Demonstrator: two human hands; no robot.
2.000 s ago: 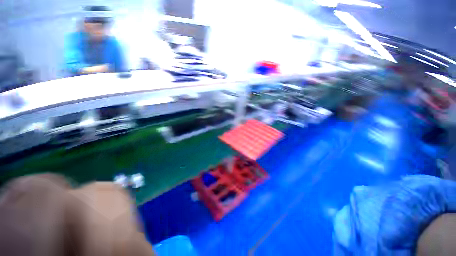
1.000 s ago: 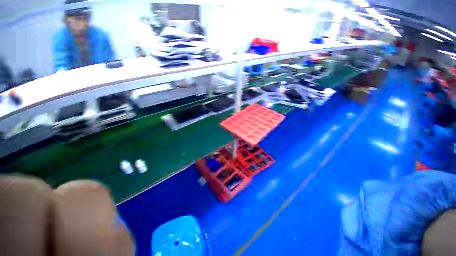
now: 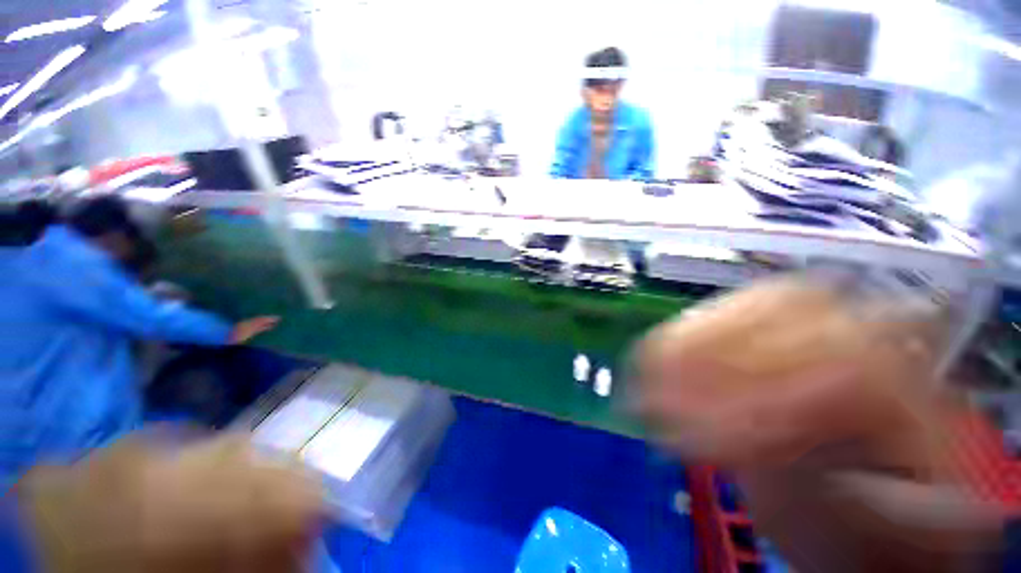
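Observation:
My left hand (image 3: 174, 504) is a large blur at the bottom left, cut off by the lower edge. My right hand (image 3: 806, 414) is a large blur at the lower right, with its fingers towards the middle. I cannot tell whether either hand holds anything. Between and beyond them is the green bench (image 3: 493, 356) with two small white bottles (image 3: 592, 374) standing on it. The light blue stool (image 3: 572, 545) shows its top at the bottom edge, between my hands.
A silvery wrapped stack (image 3: 349, 431) stands at the left before the bench. A person in blue (image 3: 95, 308) at the left reaches onto the bench. Another person (image 3: 605, 129) is behind the white shelf (image 3: 537, 202), which bears stacked panels (image 3: 823, 179). A red tray (image 3: 722, 520) is partly behind my right hand.
The view has swung left. The red trays have moved to the right edge, and the person at the left and the wrapped stack have come into view. Both hands now show larger and blurred.

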